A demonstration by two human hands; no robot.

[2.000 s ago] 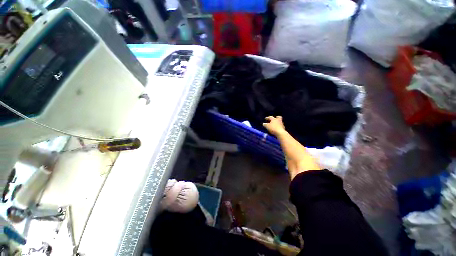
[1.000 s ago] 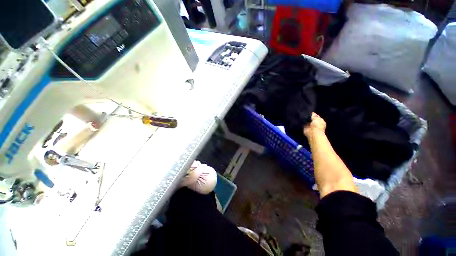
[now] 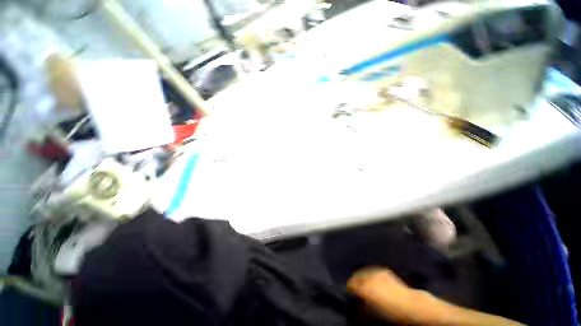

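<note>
The view is strongly blurred. My right hand (image 3: 376, 286) is low in front of me, curled closed against black cloth (image 3: 165, 267), below the table's front edge. The cloth lies in a large folded heap from the lower left to my hand. Its far end is cut off by the picture's lower edge. My left hand is not visible. The white sewing machine (image 3: 497, 79) with its blue stripe and dark panel stands at the upper right. The needle area is too blurred to make out.
The white table (image 3: 306, 178) spans the middle. A screwdriver (image 3: 474, 132) lies by the machine arm. A pale round pad (image 3: 439, 228) is under the table edge, and the blue basket (image 3: 554, 248) is at the right. A cream machine with a handwheel (image 3: 105, 183) is at left.
The view has swung left. My right hand has moved from the cloth in the blue basket to below the table's front edge. The black cloth heap at lower left has come into view.
</note>
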